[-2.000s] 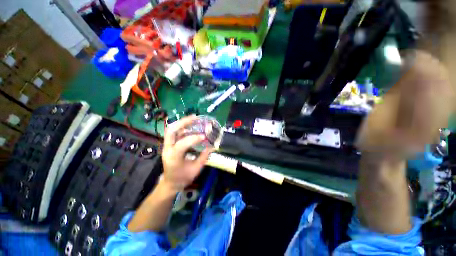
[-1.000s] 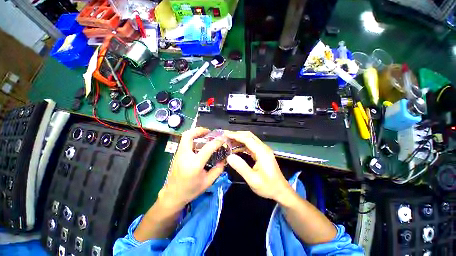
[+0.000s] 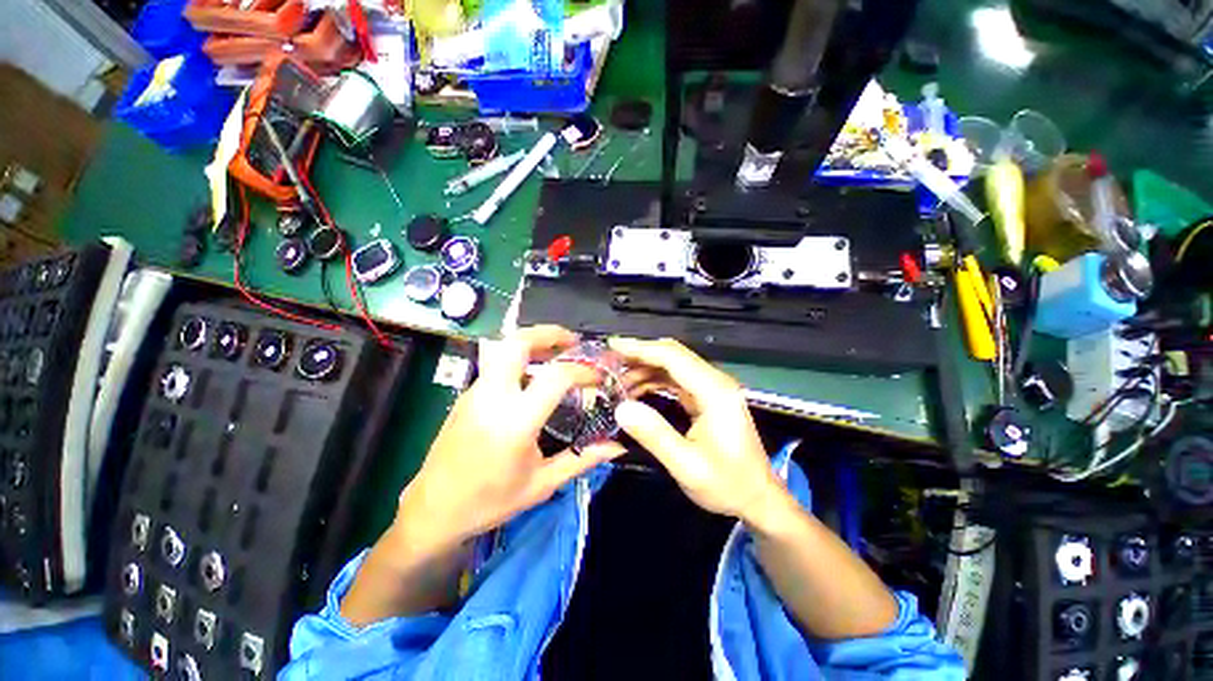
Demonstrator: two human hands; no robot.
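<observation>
A clear round shallow cup (image 3: 583, 395) with small dark and pinkish bits is held low, in front of the bench edge. My left hand (image 3: 490, 432) grips it from the left, fingers over the top and thumb below. My right hand (image 3: 702, 423) closes on its right side, with the thumb and fingers at the rim. The fingers cover much of the cup, so the small parts inside cannot be told apart. The black press fixture (image 3: 639, 319) with silver plates (image 3: 647, 257) and a round central opening lies beyond the hands.
Black parts trays stand at left (image 3: 220, 452) and right (image 3: 1104, 585). Several round watch pieces (image 3: 459, 253) and an orange-framed meter (image 3: 277, 127) lie back left. Yellow-handled pliers (image 3: 975, 309) and a light blue bottle (image 3: 1075, 295) lie right. The press column rises behind the fixture.
My right hand, earlier raised at the right, has come down to the cup. My left hand has brought the cup nearer my lap. The view has turned right and shifted slightly.
</observation>
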